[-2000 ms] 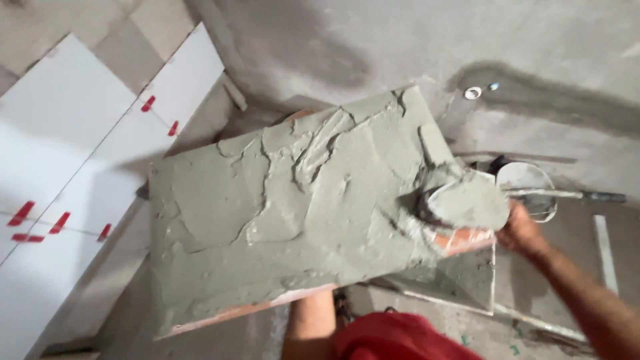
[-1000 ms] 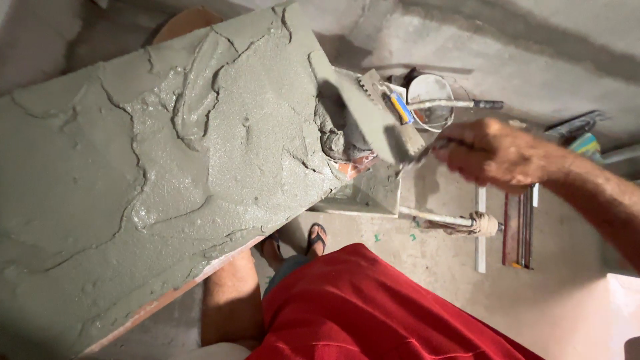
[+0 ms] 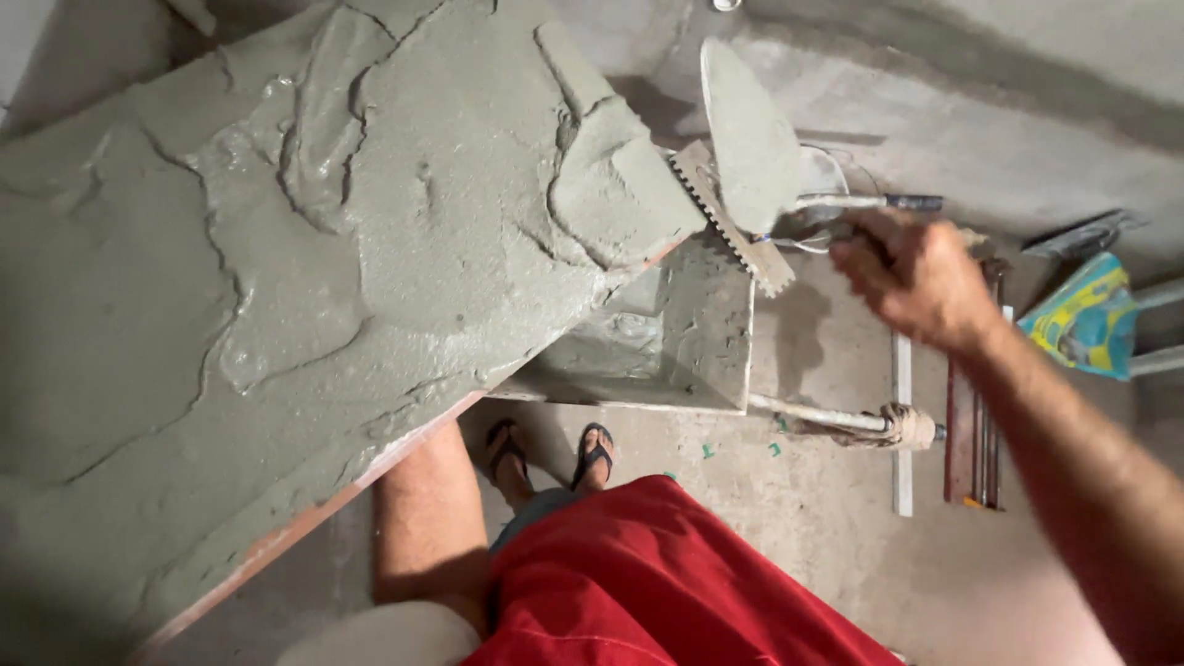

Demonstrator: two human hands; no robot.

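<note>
A large tile (image 3: pixel 444 203), its upper face coated with wet grey-green mortar, fills the left half of the head view, tilted. My left forearm reaches beneath it; the left hand itself is hidden under the tile. At the upper right, my right hand (image 3: pixel 911 268) grips the handle of a pointing trowel (image 3: pixel 749 139), whose mortar-smeared blade points up, off the tile's right corner. Below that blade, and apart from my hand, lies a notched trowel (image 3: pixel 731 217) beside the mortar trough (image 3: pixel 708 333). Mortar lies in the trough, partly covered by the tile.
A white bucket (image 3: pixel 823 171) stands behind the trowel. On the floor are a pole with a cloth-wrapped end (image 3: pixel 902 427), a pale metal bar (image 3: pixel 903 462), dark red bars (image 3: pixel 960 435) and a blue-yellow bag (image 3: pixel 1087 314). The wall (image 3: pixel 980 102) runs along the top right. My feet stand below the trough.
Two seconds ago the trowel blade lay over the tile's right corner; now it is off the tile, and a smooth mound of mortar covers that corner. The view has shifted notably.
</note>
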